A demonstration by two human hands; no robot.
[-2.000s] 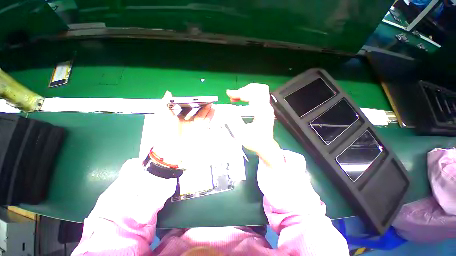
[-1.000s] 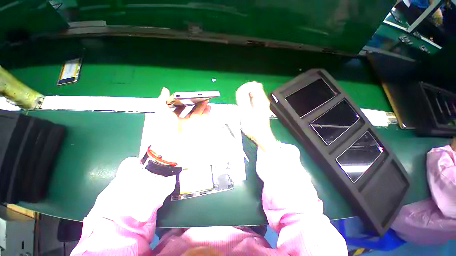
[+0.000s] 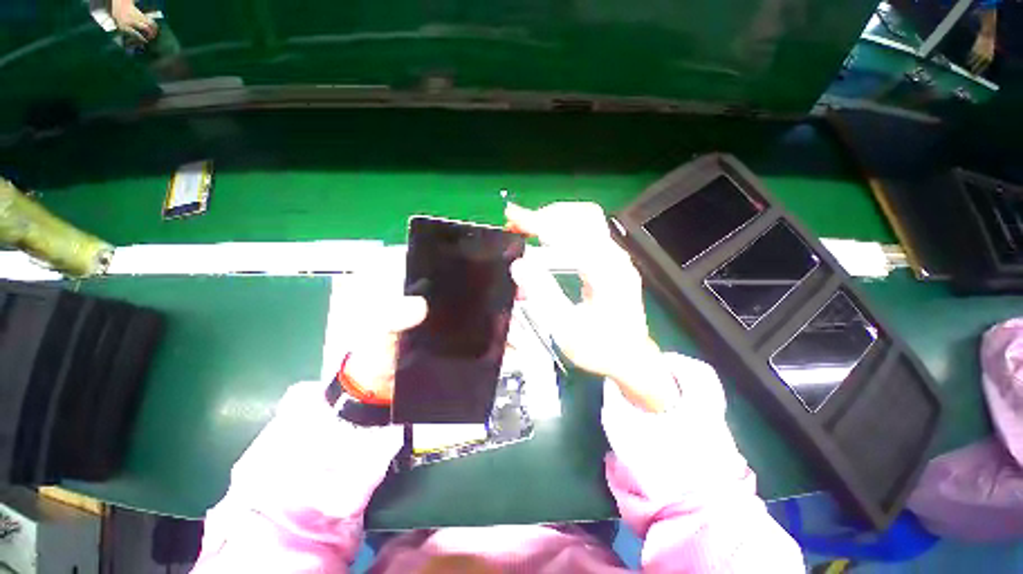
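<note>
A phone unit is held up over the white paper sheet, its glossy black screen facing me. My left hand grips its left side, with the thumb on the screen edge. My right hand is at its upper right, fingers curled, with the fingertips at the phone's top right edge; overexposure hides whether they grip it. A second phone unit, open back up with a battery and dark board end, lies on the paper, partly hidden under the held phone. A thin dark tool lies beside my right hand.
A black foam tray at right holds three phones, screens up. Stacked black trays stand at left. Another open-backed phone lies on the green strip behind. A yellowish tube is at left. A person's pink sleeve is at far right.
The held phone has turned from edge-on to screen towards me. My right hand has moved in to its top right edge. The phone on the green strip has shifted rightward in view.
</note>
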